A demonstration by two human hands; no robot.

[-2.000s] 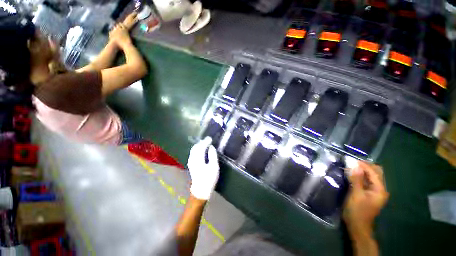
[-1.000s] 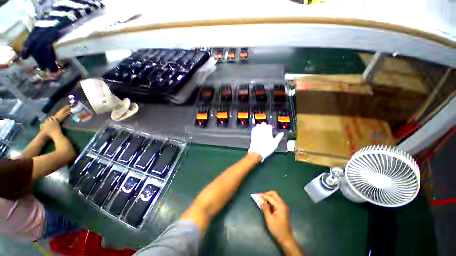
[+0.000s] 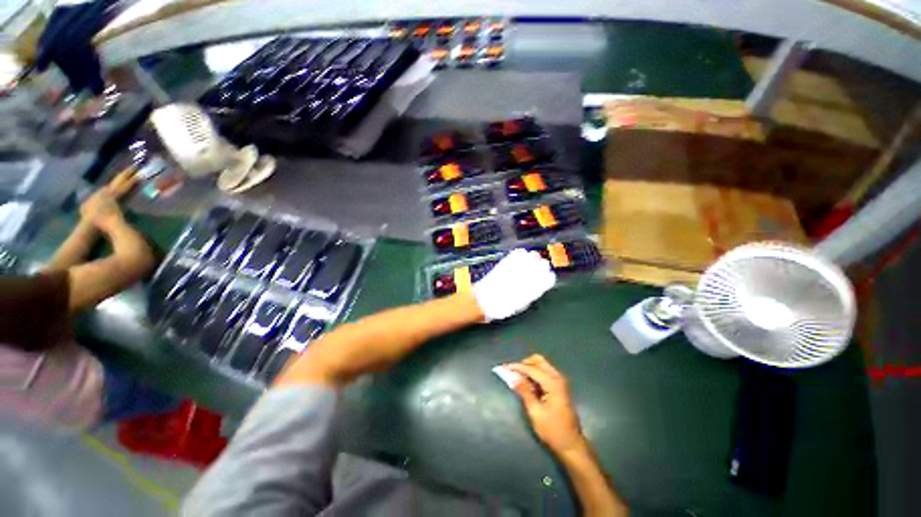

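A clear blister tray (image 3: 492, 207) holds black phones with orange labels in two rows, running away from me. My left hand (image 3: 515, 286), in a white glove, is closed over the tray's near edge, beside the nearest phones (image 3: 558, 254); its fingertips are hidden. My bare right hand (image 3: 546, 400) is above the green mat, nearer to me, and pinches a small white wad (image 3: 507, 377). Another clear tray (image 3: 361, 265) at the left holds phones with their plain black backs up.
A white fan (image 3: 776, 305), a translucent bottle (image 3: 646, 320) and a black flat item (image 3: 761, 428) are at the right. Brown board (image 3: 697, 202) lies behind. Stacked black trays (image 3: 313, 81) and a white fan (image 3: 187, 138) are back left. Another person's arms (image 3: 111, 237) rest at the left.
The tray of orange-labelled phones has turned about a quarter turn and come nearer. My left hand has moved slightly down with it. My right hand still pinches the wad.
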